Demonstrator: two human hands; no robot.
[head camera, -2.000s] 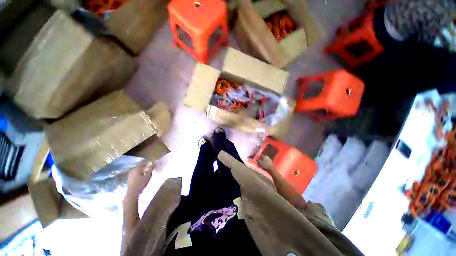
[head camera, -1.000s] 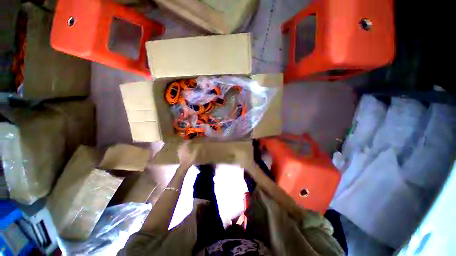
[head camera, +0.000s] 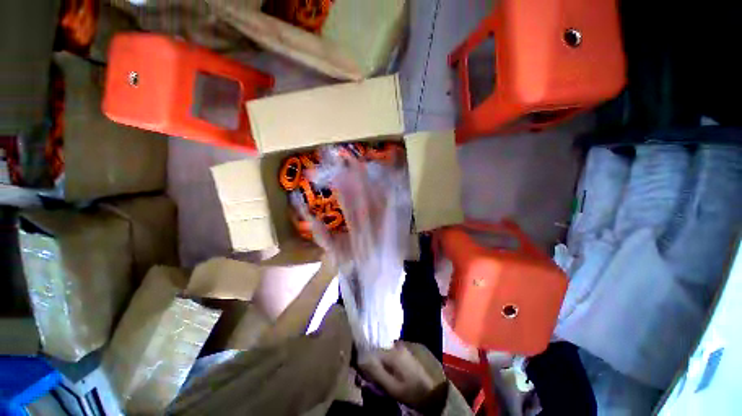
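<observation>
An open brown carton (head camera: 325, 114) stands on the floor in front of me, holding several orange coiled cables (head camera: 329, 213) with black parts. A clear plastic bag (head camera: 370, 236) is stretched from inside the carton towards me and covers part of the coils. My right hand (head camera: 400, 372), at the bottom centre, is closed around the gathered near end of the bag. My left hand is not visible; brown cloth of my clothing (head camera: 281, 374) fills the lower left.
Red-orange stools stand at upper left (head camera: 154, 89), upper right (head camera: 553, 73) and right (head camera: 512, 296) of the carton. More cartons (head camera: 77, 276) are at the left. Whitish wrapped bundles (head camera: 643, 244) lie at the right, beside a white table edge (head camera: 704, 374).
Both hands were at the carton's near flap. My right hand has come back towards my body, drawing the clear bag up and out over the near side. My left hand has gone out of sight.
</observation>
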